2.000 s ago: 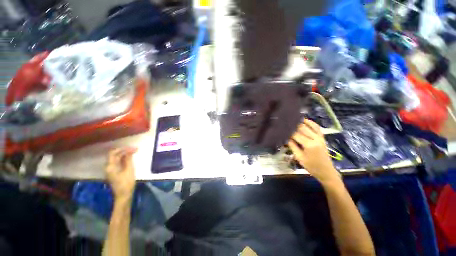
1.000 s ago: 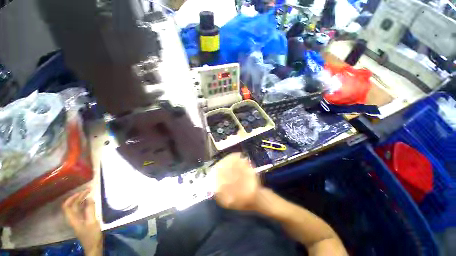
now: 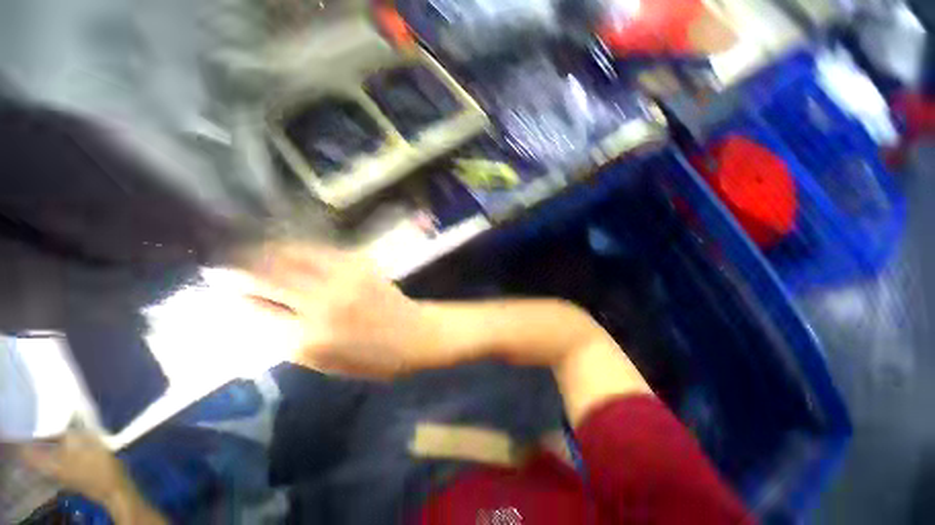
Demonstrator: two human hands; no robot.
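Note:
The view is strongly blurred. My right hand (image 3: pixel 343 308) is at the table edge, beside the dark front plate of the sewing machine (image 3: pixel 97 190); whether its fingers hold anything cannot be told. My left hand (image 3: pixel 82 463) is small and blurred at the lower left, near the table edge below the dark phone (image 3: pixel 111 371). The cream two-compartment button tray (image 3: pixel 398 154) with dark contents stands beyond my right hand. Dark cloth (image 3: pixel 359 431) lies on my lap, with a tan strip (image 3: pixel 461 443) over it.
A large blue crate (image 3: pixel 810 349) with dark contents is right of my lap. A red container (image 3: pixel 754 190) sits by another blue crate (image 3: pixel 846 220). Yellow snips (image 3: pixel 485 173) and clear plastic (image 3: pixel 543 108) lie right of the tray.
The view has swung right and down, so the tray and machine appear further left and the crates show more. The control panel's keys can no longer be made out.

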